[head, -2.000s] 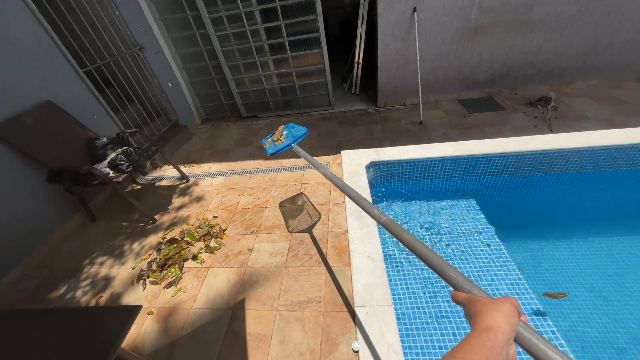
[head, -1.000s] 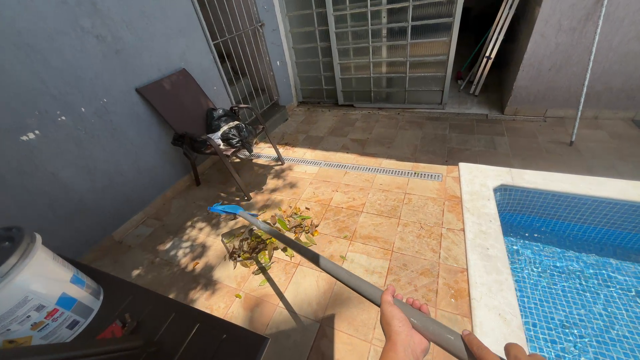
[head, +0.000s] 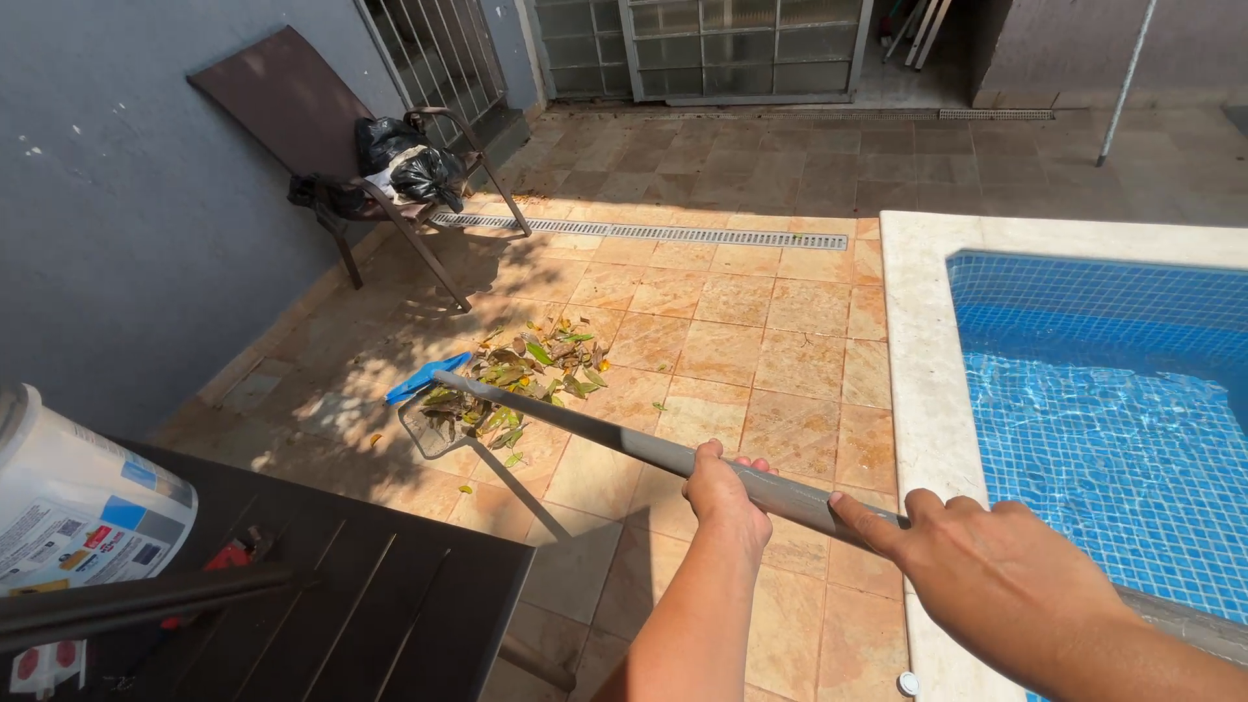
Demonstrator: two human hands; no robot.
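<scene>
My left hand [head: 726, 492] grips the grey pole [head: 604, 429] of a pool skimmer from below, near the middle of the view. Farther back along the same pole, my right hand [head: 985, 561] is closed over it beside the pool's edge. The blue skimmer head [head: 427, 377] is at the pole's far end, tilted on edge above the tiles. Just right of it lies a pile of dry and green leaves [head: 546, 361] on the floor. The net's shadow falls across the pile's near side.
The pool's pale stone rim [head: 926, 390] runs along the right. A dark slatted table [head: 390, 575] bearing a white plastic bucket [head: 97, 497] stands at lower left. A brown chair [head: 292, 107] holding black plastic bags [head: 414, 166] is against the wall. A thin pole [head: 1126, 83] stands at upper right.
Two seconds ago the skimmer head was near the pool's corner with leaves in it; now it is by the leaf pile, turned on edge. My left hand has come onto the pole. The view has swung left.
</scene>
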